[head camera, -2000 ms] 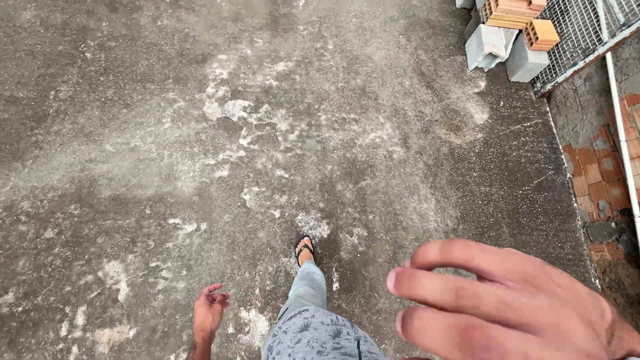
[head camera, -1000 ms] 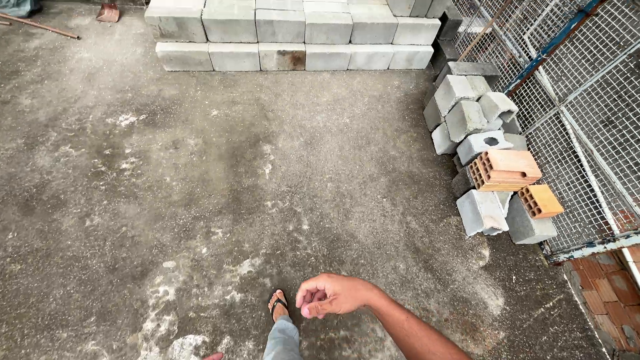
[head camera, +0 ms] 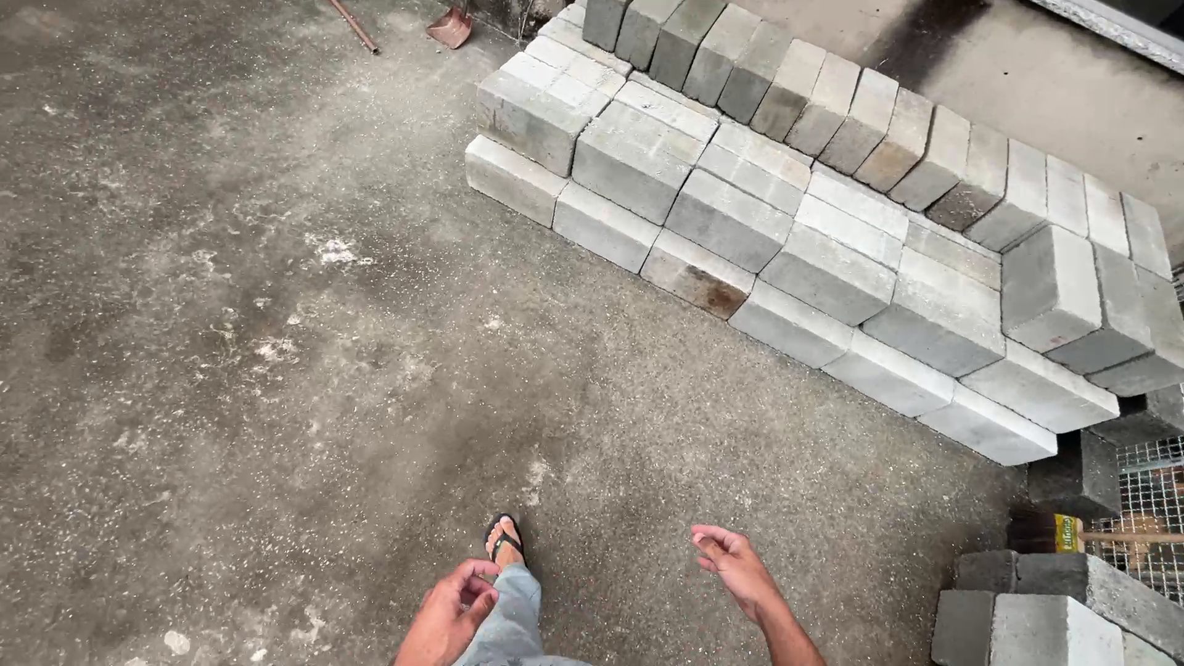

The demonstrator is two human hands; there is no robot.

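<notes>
At the bottom centre, my left hand [head camera: 453, 610] is held with loosely curled fingers and nothing in it, beside my leg in light blue trousers. My right hand [head camera: 735, 564] hangs to the right above the concrete floor [head camera: 629, 444], also empty, fingers apart and slightly bent. Both hands are well short of the stack of grey concrete blocks [head camera: 731, 217], which runs diagonally from the upper middle to the right. One lower block bears a brown stain [head camera: 720, 294]. My foot in a black flip-flop [head camera: 504, 539] is on the floor.
More grey blocks [head camera: 1045, 629] lie at the lower right, beside a broom [head camera: 1064, 534] and wire mesh [head camera: 1152, 481]. At the top stand a reddish dustpan [head camera: 450, 28] and a brown stick [head camera: 354, 26]. A beige wall or ledge [head camera: 1036, 92] is behind the stack.
The view has moved forward and turned, so the block stack now fills the upper right. The hollow orange bricks seen earlier are out of view. My left hand has come back fully into view.
</notes>
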